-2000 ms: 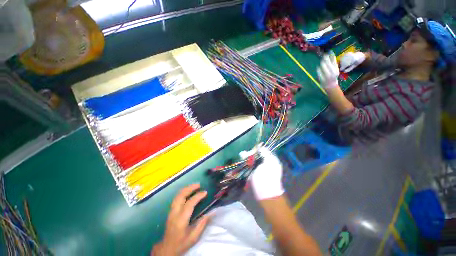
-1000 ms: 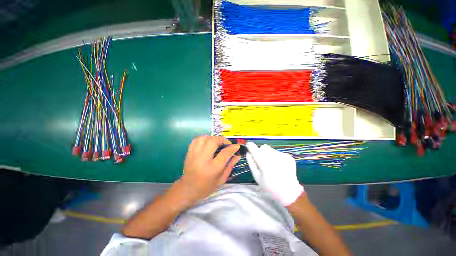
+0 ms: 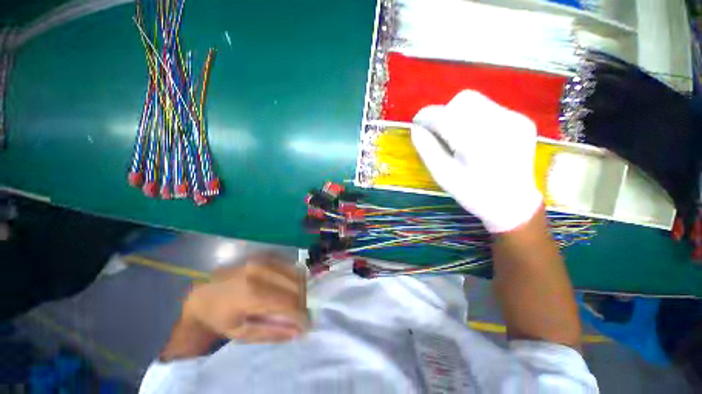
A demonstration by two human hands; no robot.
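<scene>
My bare left hand (image 3: pixel 250 300) is low at the left, in front of the bench edge. It is blurred, with fingers curled; whether it holds anything cannot be told. My white-gloved right hand (image 3: pixel 485 161) is over the wire tray (image 3: pixel 589 181), above the red wires (image 3: pixel 431 85) and yellow wires (image 3: pixel 404 160). Its thumb and fingers are bent; no wire shows between them, and the fingertips are partly hidden. Part-filled harnesses (image 3: pixel 385 231) lie along the tray's near side, red and black housings at left, wires trailing right under my right forearm.
White wires (image 3: pixel 477 35), black wires (image 3: pixel 639 115) and a strip of blue wires (image 3: pixel 569 3) lie in the tray. A fanned bundle of harnesses (image 3: pixel 171 123) lies on the green bench (image 3: pixel 269 100) at left. More red housings (image 3: pixel 696 231) show at the right edge. A blue stool-like object is below right.
The hands have parted from where they met at the tray's near edge. The left moved down and left; the right moved up over the tray. The near harness housings are now uncovered. The view has shifted.
</scene>
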